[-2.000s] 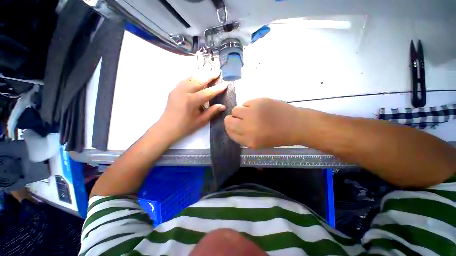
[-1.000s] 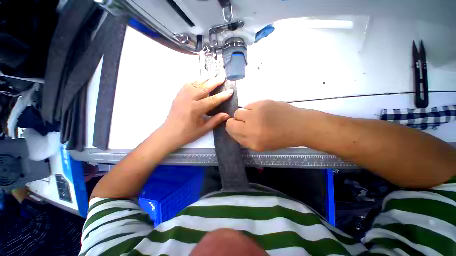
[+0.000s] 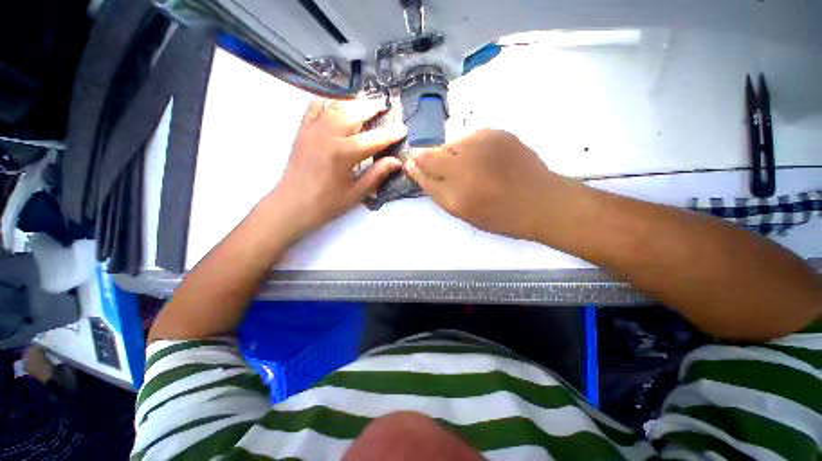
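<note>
A dark grey fabric strip [image 3: 393, 185] lies under the machine's needle area, with its near end on the white table just below my fingers. My left hand [image 3: 338, 153] lies on the strip's left side, fingers spread, fingertips close to the presser foot. My right hand [image 3: 482, 180] pinches the strip's right edge near its end, fingers bent together. The grey-blue round attachment [image 3: 425, 119] stands just above my right fingertips. The needle and presser foot are hard to make out in the glare.
Black thread snips [image 3: 760, 135] lie at right, above a checked fabric strip [image 3: 762, 214]. Dark grey strips [image 3: 187, 149] hang over the table's left side. A measuring tape [image 3: 469, 290] runs along the front edge. A blue bin [image 3: 302, 347] is below. A person's hand [image 3: 41, 365] shows far left.
The strip has moved up under the machine; its tail no longer hangs over the front edge. Both hands have moved up toward the needle area with it.
</note>
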